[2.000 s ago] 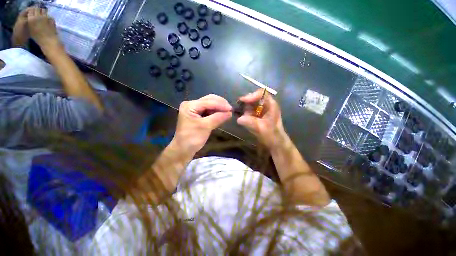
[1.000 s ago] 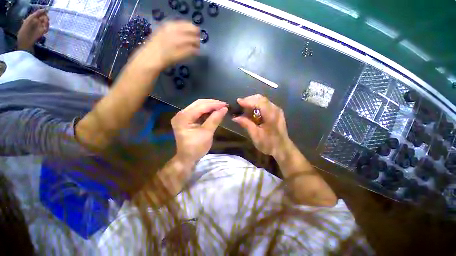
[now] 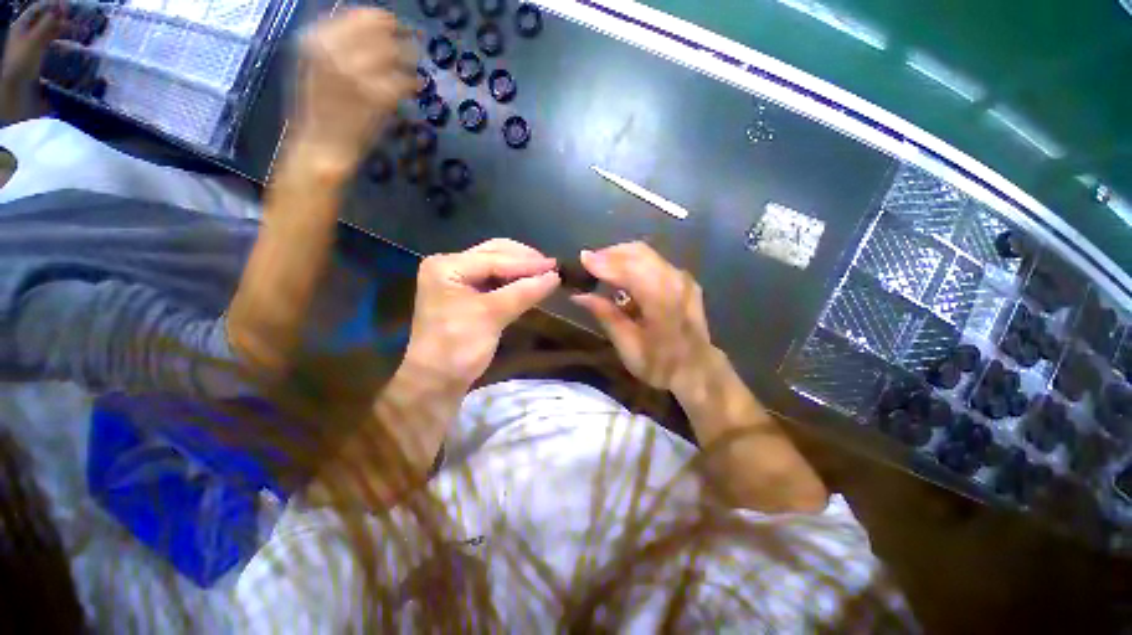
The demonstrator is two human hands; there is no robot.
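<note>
My left hand (image 3: 478,304) and my right hand (image 3: 652,310) face each other over the bench's near edge. A small black ring part (image 3: 574,275) shows dark and blurred between their fingertips. My left thumb and forefinger are pinched at its left side; what they pinch is too small to tell. My right hand holds a screwdriver-like tool (image 3: 623,298), of which only the handle end shows among the fingers. The thin shaft is not visible. Silvery tweezers (image 3: 639,192) lie on the bench beyond my right hand.
Loose black rings (image 3: 472,114) lie at upper left. Another worker's blurred hand (image 3: 358,75) is over the bench beside them. A whitish speckled square (image 3: 787,236) lies right of the tweezers. A tray (image 3: 884,292) with black pieces is at right. A blue bag or bin (image 3: 186,496) is low left.
The amber tool handle has turned from upright to end-on in my right hand. My hands have shifted slightly left. The other worker's arm has reached over the bench, then moved left towards the heap.
</note>
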